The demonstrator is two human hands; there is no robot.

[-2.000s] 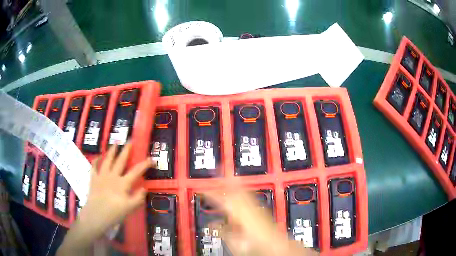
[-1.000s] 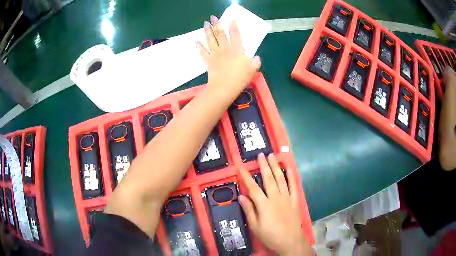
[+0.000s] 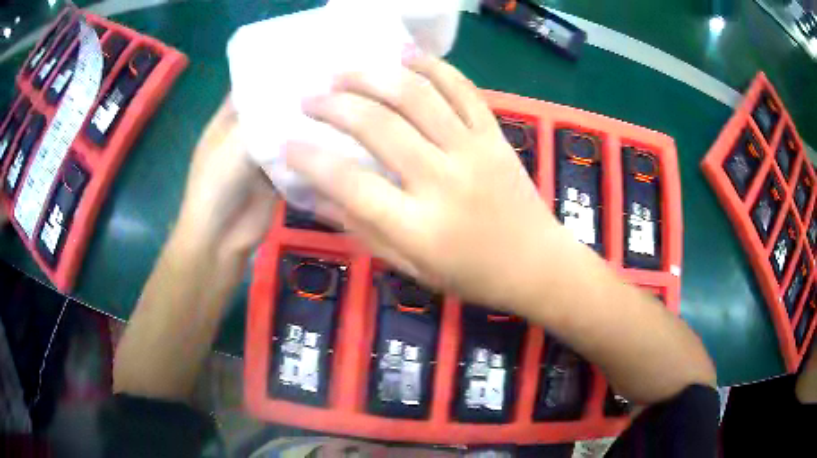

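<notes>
A white label strip (image 3: pixel 309 67), bunched or folded with its plain side showing, is held up over the back left of the red-orange foam tray (image 3: pixel 674 188). My left hand (image 3: pixel 219 192) holds it from the left, its fingers partly hidden behind the strip. My right hand (image 3: pixel 430 179) lies across its front with the fingers curved over it. Black phones, such as the phone (image 3: pixel 305 331), sit in the tray pockets, with orange-red rings and white labels. My hands and right forearm hide several pockets.
A second loaded tray (image 3: pixel 170 76) is at the left, with a printed barcode strip (image 3: pixel 67 125) across it. Another loaded tray (image 3: pixel 730 183) is at the right. A loose black phone (image 3: pixel 537 27) lies on the green bench (image 3: pixel 627 80) behind the middle tray.
The white strip has gone from lying behind the tray to being held up in my hands. My right hand has left the tray's lower right for the strip. The view has shifted.
</notes>
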